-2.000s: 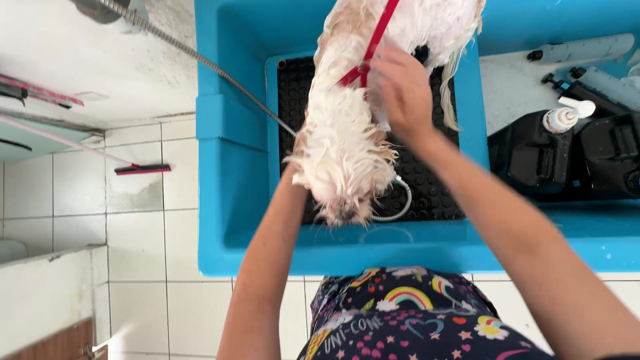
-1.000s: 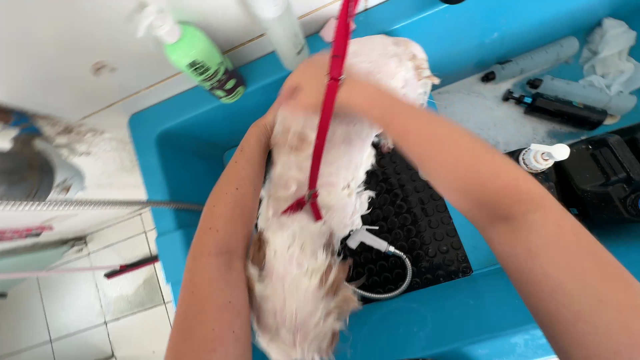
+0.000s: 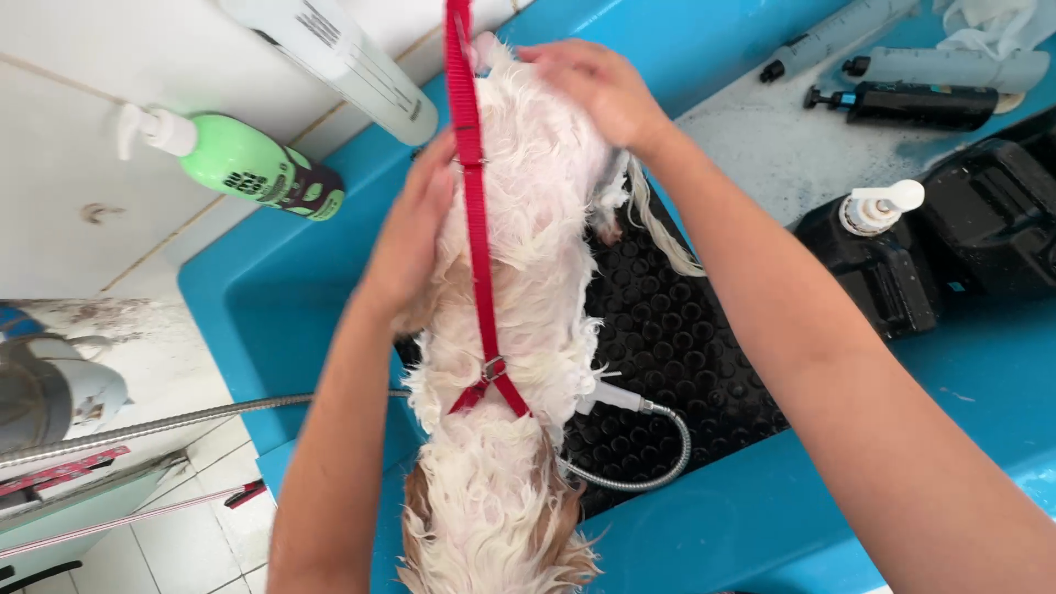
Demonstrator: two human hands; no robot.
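A wet, lathered white and brown dog [image 3: 528, 214] stands in a blue tub [image 3: 272, 322] on a black studded rubber mat [image 3: 660, 330], its head toward the bottom of the view. A red strap [image 3: 478, 239] rises from its neck and runs over its back. My left hand [image 3: 417, 239] lies along the dog's flank, fingers partly behind the strap. My right hand [image 3: 598, 91], blurred, rests with spread fingers on the dog's hindquarters. Beside the dog's shoulder, a white spray head [image 3: 615, 396] on a metal hose lies on the mat.
A green pump bottle [image 3: 252, 165] and a clear bottle [image 3: 338, 66] stand by the tiled wall. Black jugs [image 3: 874, 264] are at the right, with several bottles on a foamy wet surface [image 3: 734, 148] behind them. The metal shower hose [image 3: 206, 412] crosses the tub's left edge.
My hands, close together on the dog's back a second ago, are now apart on either side of its rear body. The view has shifted markedly from two seconds ago.
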